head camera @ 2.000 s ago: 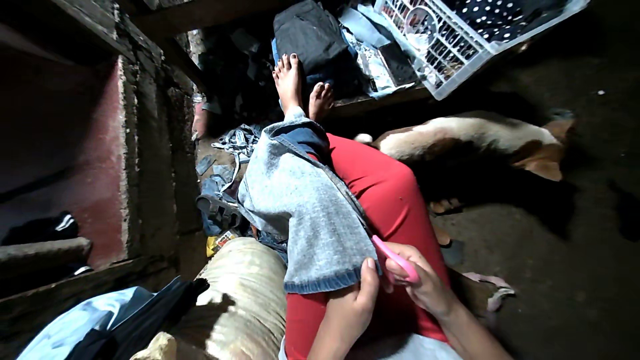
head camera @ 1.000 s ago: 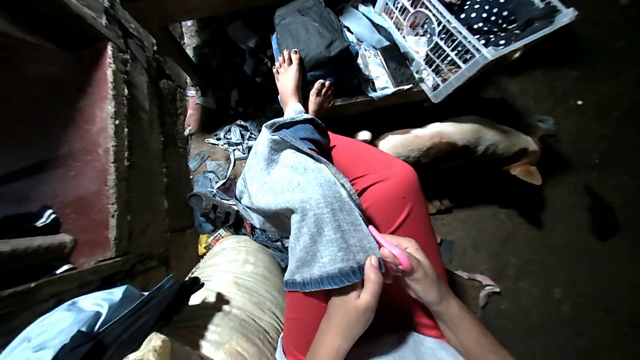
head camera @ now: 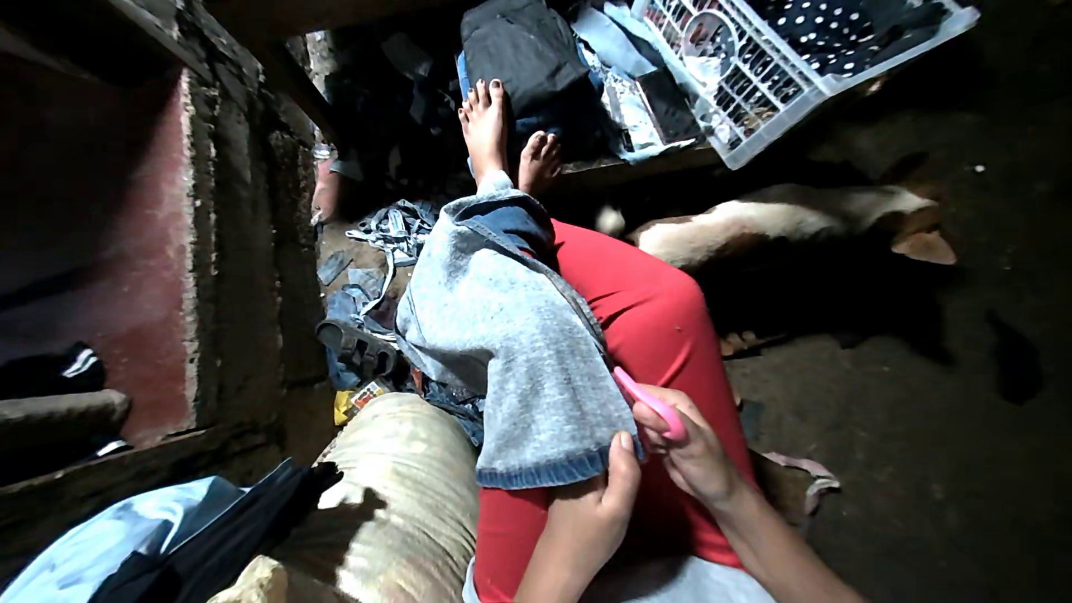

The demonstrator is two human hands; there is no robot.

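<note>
A piece of grey-blue denim fabric (head camera: 536, 352) with a darker blue hemmed edge lies across my lap, over red trousers (head camera: 662, 318). My left hand (head camera: 599, 494) grips its hemmed corner, thumb on top and the fingers hidden beneath. Close on the right, my right hand (head camera: 691, 448) holds scissors with pink handles (head camera: 653, 404) at the side edge of the fabric. The blades are hidden, so whether they are apart cannot be told.
A dog (head camera: 770, 219) lies on the floor at the right. Beyond my feet are folded dark clothes (head camera: 528, 59) and a plastic crate (head camera: 779, 109). Denim scraps (head camera: 398, 230) and a sandal (head camera: 356, 347) lie left of my legs, near a pale stuffed sack (head camera: 410, 494).
</note>
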